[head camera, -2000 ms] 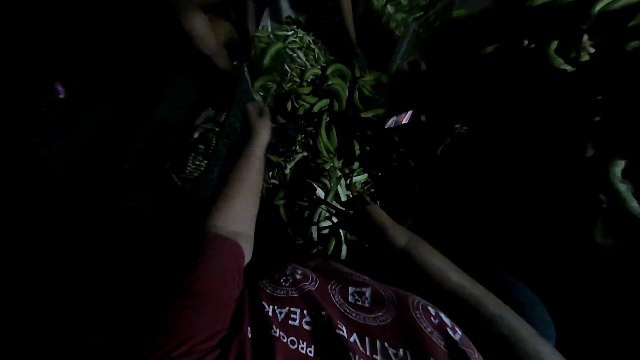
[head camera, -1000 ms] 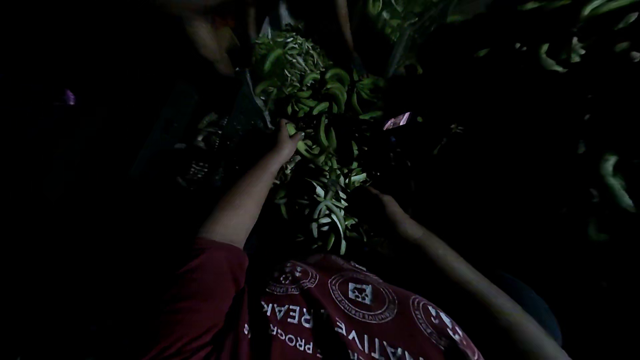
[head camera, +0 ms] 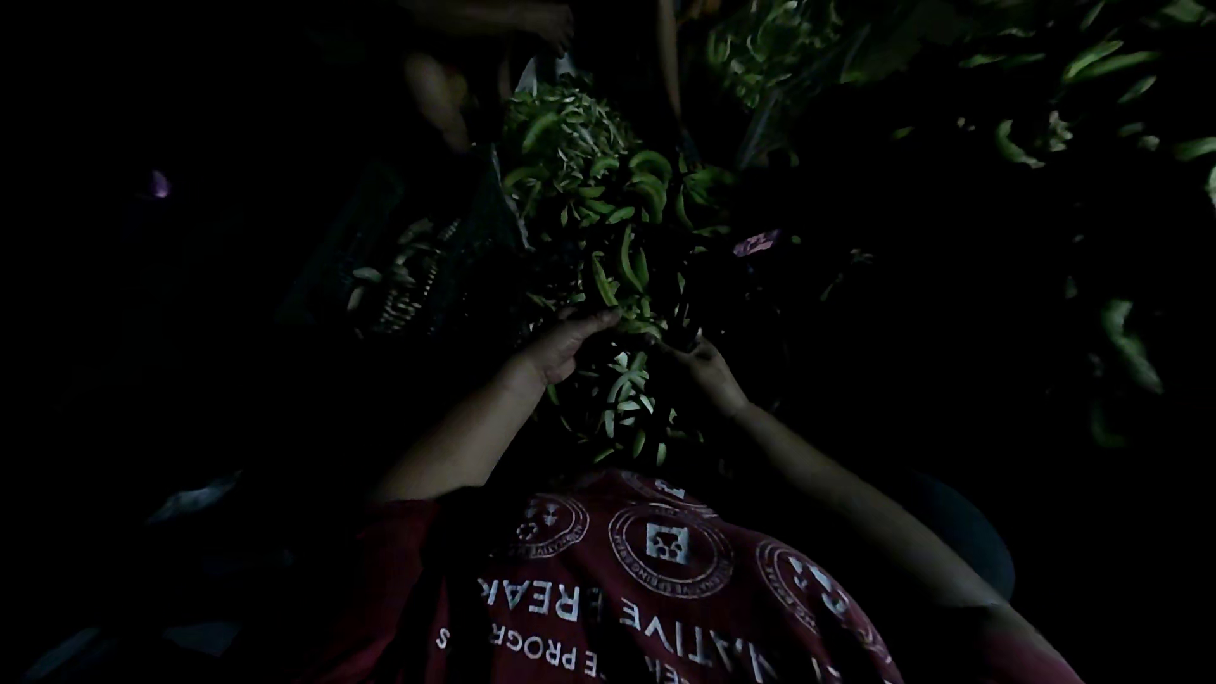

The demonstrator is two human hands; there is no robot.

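The scene is very dark. My left hand (head camera: 567, 350) is closed on one end of a green banana (head camera: 641, 328), in front of my body. My right hand (head camera: 706, 369) is at the other end of that banana, its fingertips close to or on it; the dark hides whether it grips anything. Just beyond my hands lie several more green bananas (head camera: 632, 261). Below them, nearer my shirt, is a pile of pale peel strips or peeled pieces (head camera: 627, 394); which of these they are I cannot tell.
A heap of green peels (head camera: 575, 123) and a bunch of green bananas (head camera: 651, 180) lie farther ahead. Another person's hand (head camera: 551, 24) shows at the top. A basket-like container (head camera: 404, 294) stands at left, and a pink object (head camera: 757, 244) at right. More bananas (head camera: 1111, 62) lie far right.
My left hand has moved from the bananas farther ahead back toward my body. My right hand has come in beside it, and the two are now close together.
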